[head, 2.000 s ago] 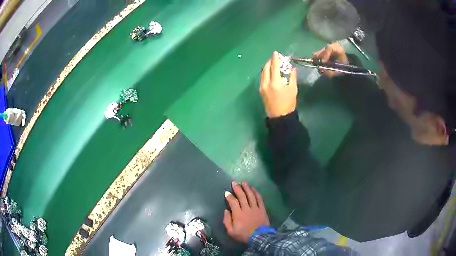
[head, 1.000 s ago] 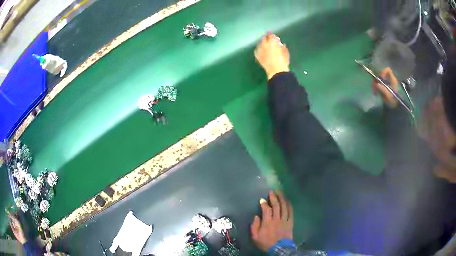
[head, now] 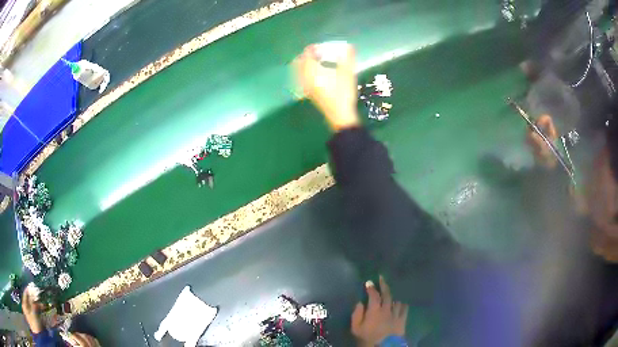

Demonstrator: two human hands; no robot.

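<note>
My right hand (head: pixel 379 315), with a blue cuff, rests at the bottom with its fingers apart and nothing in it, on the dark bench mat. To its left lie two wired board assemblies with white plastic parts (head: pixel 313 312), red wires and green boards; the bottom edge cuts them off. They do not touch my hand. My left hand is not in view.
A neighbour's dark-sleeved arm (head: pixel 389 196) reaches over the green belt (head: pixel 271 146), its hand blurred. Single assemblies (head: pixel 218 145) lie on the belt, a pile (head: pixel 47 237) at far left. A white cloth (head: pixel 188 316) and squeeze bottle (head: pixel 91 75) show. Another person's hand is lower left.
The view has shifted. The neighbour's hand has moved left from the work mat over the belt, and an assembly now lies on the belt beside it. My right hand still rests on the bench.
</note>
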